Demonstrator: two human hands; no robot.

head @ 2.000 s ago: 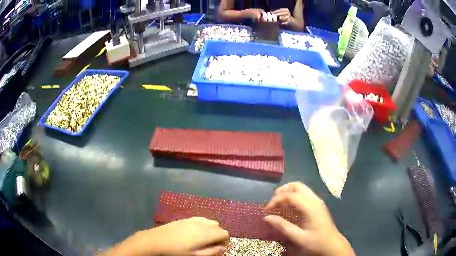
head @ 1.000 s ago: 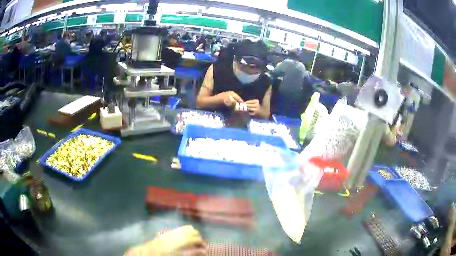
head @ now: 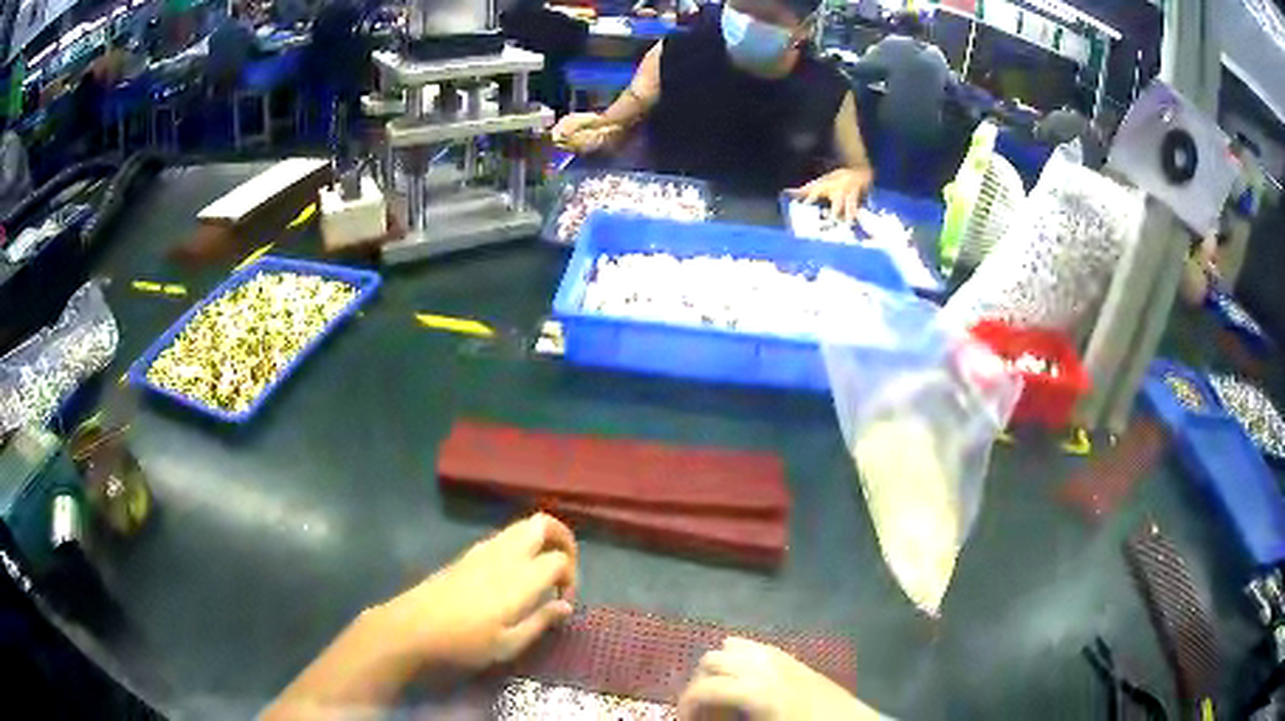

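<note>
A long red-brown perforated plate lies nearest me at the bottom of the view. Pale tiny metal parts are heaped along its near side, cut off by the lower edge. My left hand is over the plate's left end, fingers curled; whether a part is between the fingertips is hidden. My right hand is at the plate's near right part, fingers bent down, partly cut off by the lower edge. Its fingertips are blurred. Stacked red-brown plates lie just beyond.
A blue bin of white parts stands beyond the stack, with a clear bag at its right. A blue tray of yellow-gold parts is at left. Pliers lie at lower right. A masked person sits opposite.
The view swung up, then partly back down. My left hand has risen from the near edge to over the plate's left end. The person opposite has moved their hands apart.
</note>
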